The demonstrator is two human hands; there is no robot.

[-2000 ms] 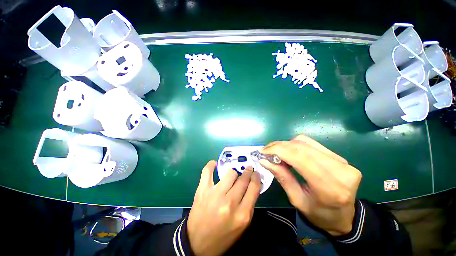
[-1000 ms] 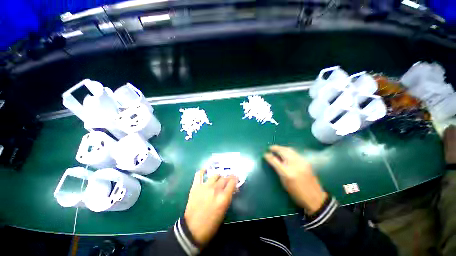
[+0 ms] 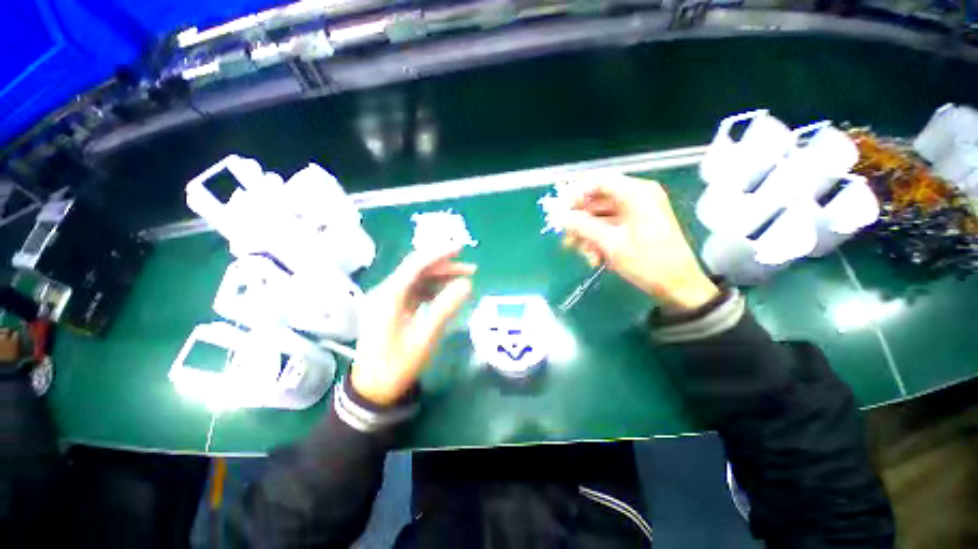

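A white plastic housing stands on the green bench in front of me, its slotted end face up, with no hand on it. My left hand is just left of it, below the left pile of small white parts. It is blurred, its fingers are apart and I see nothing in it. My right hand is at the right pile of small white parts, fingertips bent together over it. Whether it holds a part cannot be told. A thin tool shaft shows below my right hand; its far end is hidden.
White housings are stacked at the left. More housings stand at the right. Orange and black wire leads lie at far right. A pale rail runs behind the piles. Part of another person's hand shows at the left edge.
My left hand has let go of the housing and moved up and left. My right hand has moved up to the right pile. The view has shifted, and the housing stands uncovered.
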